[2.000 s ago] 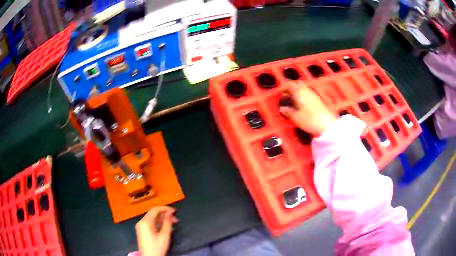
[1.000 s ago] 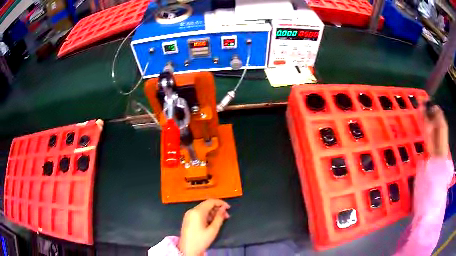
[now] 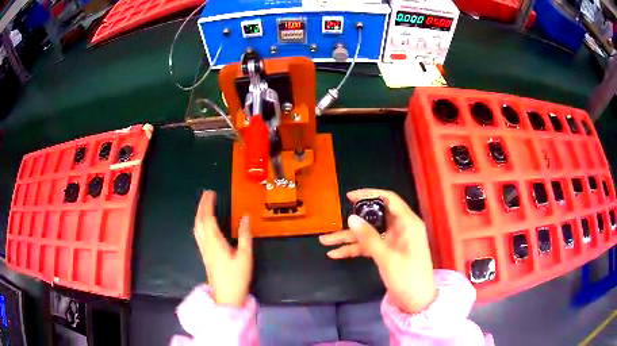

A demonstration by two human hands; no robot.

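Note:
My right hand [image 3: 399, 250] holds a small black watch unit [image 3: 370, 215] between thumb and fingers, right of the test fixture. My left hand [image 3: 225, 257] is empty, fingers apart, at the fixture's front left corner. The orange test fixture [image 3: 326, 196] stands in the middle, its red clamp handle [image 3: 256, 152] hanging down in front of the metal linkage. The fixture nest [image 3: 283, 208] is low on the base; I cannot tell if anything is in it.
The right-hand foam tray [image 3: 433, 203] holds many black units. The left-hand foam tray [image 3: 40, 223] holds several. Behind the fixture are the blue tester box [image 3: 260, 47], the white DC power supply [image 3: 419, 40] and a test lead [image 3: 345, 81]. More red trays lie at the back.
My right hand has come from the right-hand tray to beside the fixture with the black unit. My left hand has moved left and its fingers have opened. The view has shifted.

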